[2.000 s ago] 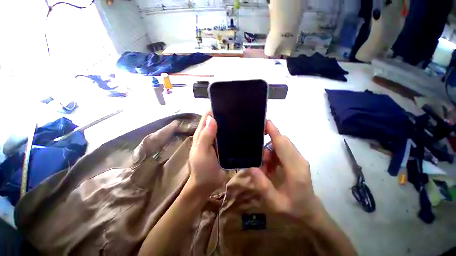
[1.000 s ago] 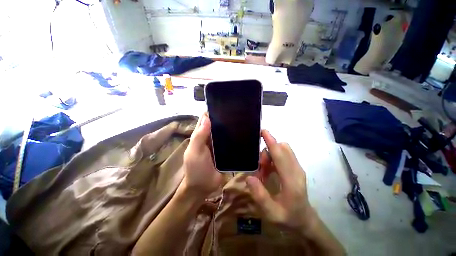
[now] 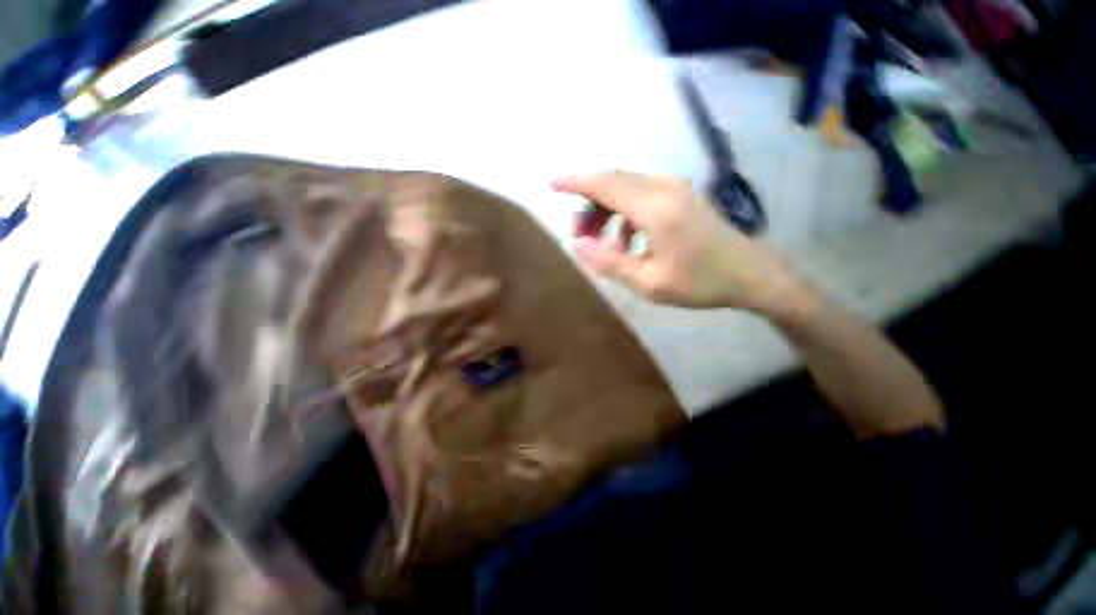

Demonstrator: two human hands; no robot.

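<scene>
The tan-brown jacket (image 3: 577,348) lies inside up, its rounded edge towards the white table. The small dark label (image 3: 492,366) is on its brown inside, right of wrinkled lining. A black rectangle that looks like the smartphone (image 3: 337,505) lies tilted on the jacket at the lower middle, blurred. My right hand (image 3: 655,240) is right of the jacket, above the table, fingers curled but apart, with a small glint at a finger. No held thing can be made out in it. My left hand cannot be made out in the blur.
Shears (image 3: 731,192) with black handles lie on the white table (image 3: 505,96) beyond my right hand. Navy pieces (image 3: 739,24) and scraps lie at the far right. A long dark bar (image 3: 277,48) lies at the far left. Dark cloth is along the near right edge.
The view has swung down and tilted. The phone is out of my right hand and low over the jacket. My right hand has moved to the right; my left hand no longer shows.
</scene>
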